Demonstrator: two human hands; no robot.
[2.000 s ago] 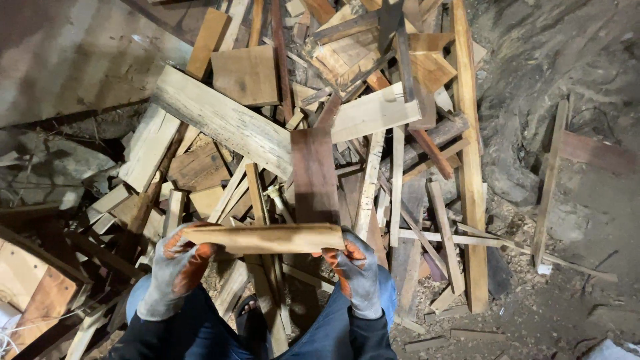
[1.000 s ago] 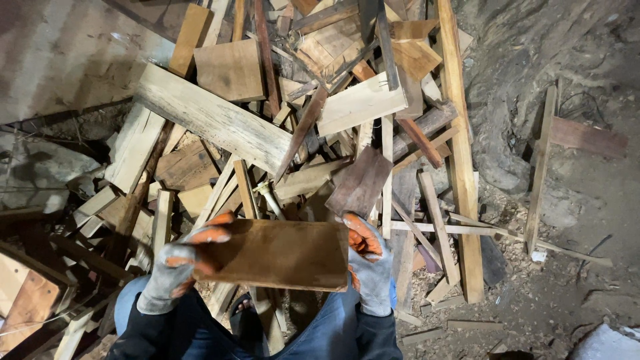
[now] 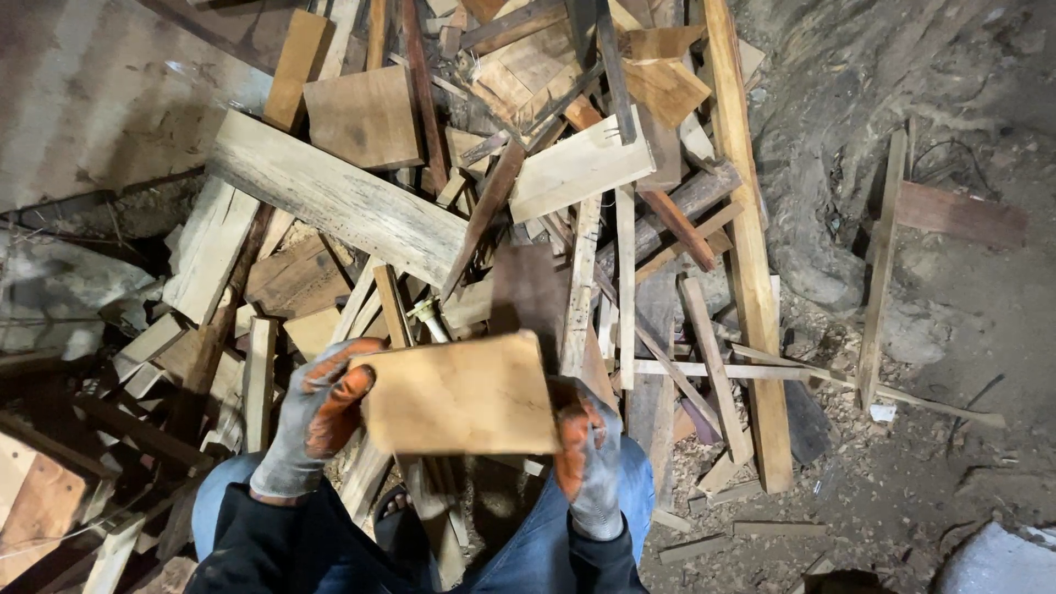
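Observation:
A light, rectangular wooden board point(image 3: 462, 396) is held level above my lap, its broad face turned up to the camera. My left hand point(image 3: 322, 417), in a grey work glove with orange-coated fingers, grips its left end. Gloved the same way, my right hand point(image 3: 587, 454) holds the right end. Just beyond the board a dark brown plank point(image 3: 528, 289) lies on the scrap wood pile, beside a pale object point(image 3: 431, 320) that I cannot identify. Farther off, a long pale plank with dark stains point(image 3: 338, 194) lies diagonally across the pile.
Wood offcuts fill the middle, with a long yellowish beam point(image 3: 751, 247) along their right side. A narrow stick point(image 3: 881, 272) and a reddish board point(image 3: 961, 214) lie on the dirt at right. A wooden box-like piece point(image 3: 41, 503) is at lower left, a whitish object point(image 3: 1002, 561) at lower right.
The held board went from edge-on to a dark broad face, and now shows a light broad face. Both hands stay on its ends. The dark brown plank beyond it has shifted on the pile.

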